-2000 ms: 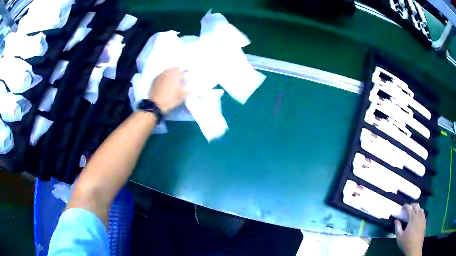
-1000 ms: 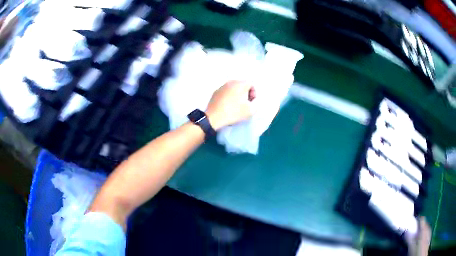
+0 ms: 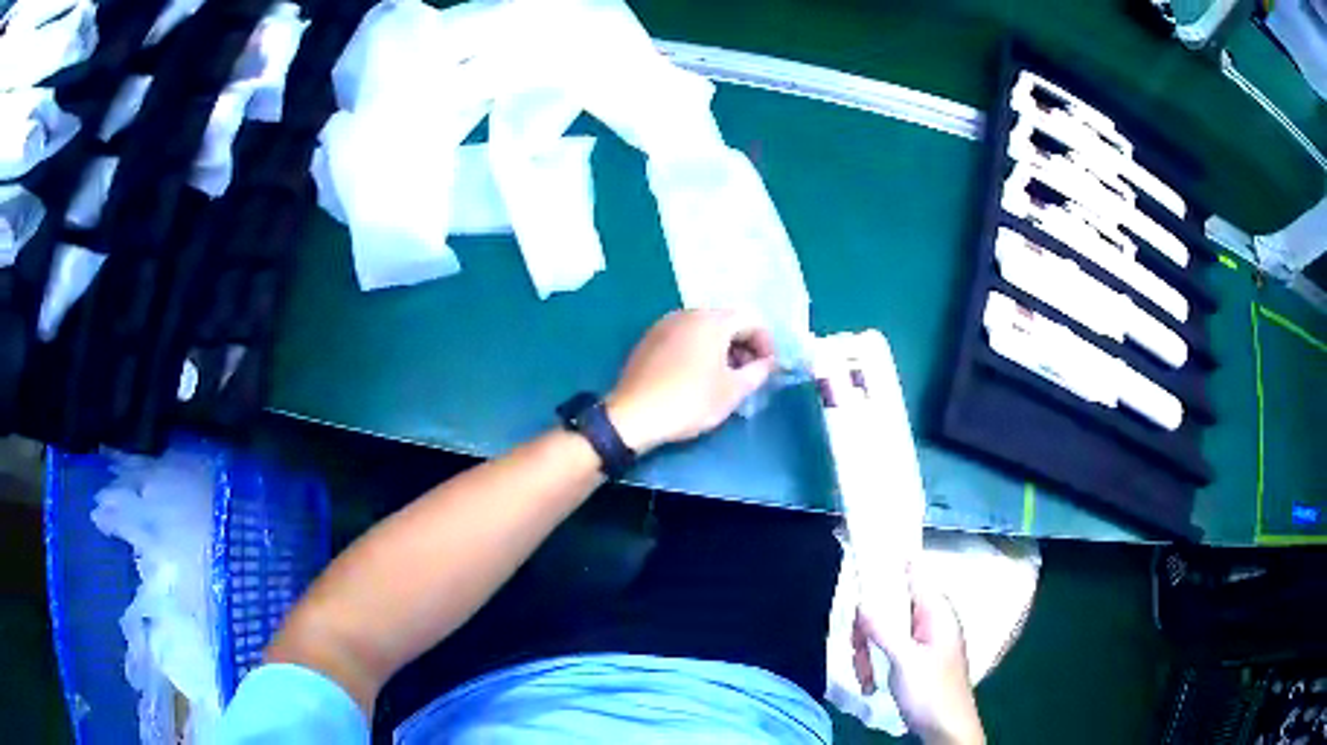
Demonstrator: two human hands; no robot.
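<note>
My left hand (image 3: 696,376), with a dark watch at the wrist, pinches the lower end of a milky protective sleeve (image 3: 723,233) over the bench. My right hand (image 3: 920,655) grips the lower end of a long white plastic part (image 3: 876,444), held near upright at the bench edge. The part's upper end, with small dark slots and a reddish patch, is beside the sleeve's end. Whether they touch is unclear. White film shows around the part's lower end. More sleeves (image 3: 393,189) lie in a loose pile at the upper left.
A black slotted tray (image 3: 1070,454) with several white parts lies on the right, its nearest slot bare. Stacked black trays (image 3: 175,313) stand at the left. A blue crate (image 3: 277,546) with loose film is below them. A round white seat (image 3: 1004,590) is below the bench edge.
My right hand has taken the nearest part from the right tray and brought it to the middle. My left hand has drawn a sleeve from the pile towards me. The view has shifted.
</note>
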